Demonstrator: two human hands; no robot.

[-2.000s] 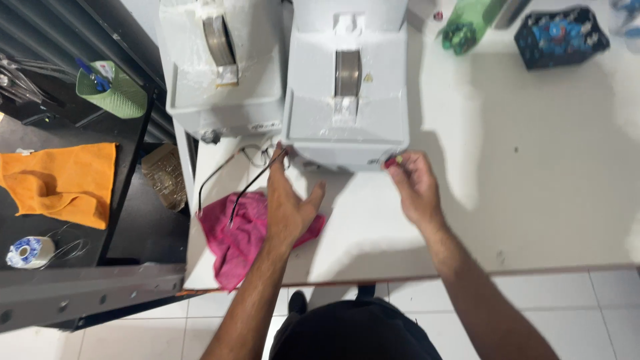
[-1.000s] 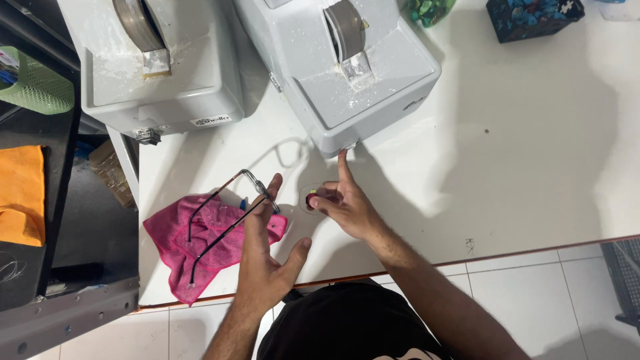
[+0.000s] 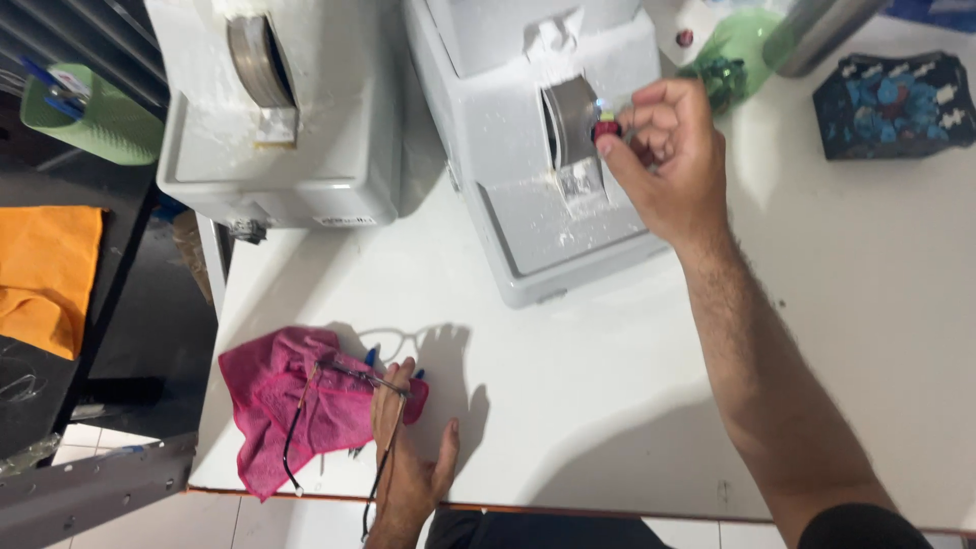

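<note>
My right hand [image 3: 675, 156] pinches a small dark red round piece [image 3: 607, 130] with a yellow-green part, just right of the grinding wheel [image 3: 572, 122] of the nearer grey machine [image 3: 496, 198]. Whether the piece touches the wheel I cannot tell. At the lower left, my left hand [image 3: 412, 450] holds a pair of eyeglasses [image 3: 358, 375] by the frame, its thin temples pointing toward the table's front edge. Beneath the glasses lies a crumpled pink cloth [image 3: 282, 389] on the white table [image 3: 595, 381], with a blue item partly hidden by it.
A second grey machine with a wheel [image 3: 282, 175] stands at the left. Farther left are a green cup [image 3: 99, 114] and an orange cloth [image 3: 49, 267] on a black surface. At the back right are a green transparent container [image 3: 736, 65] and a dark box of blue pieces [image 3: 888, 110].
My right hand has moved from beside the nearer machine's front up to its wheel, carrying the red piece. My left hand stays by the pink cloth with the glasses. The view has shifted.
</note>
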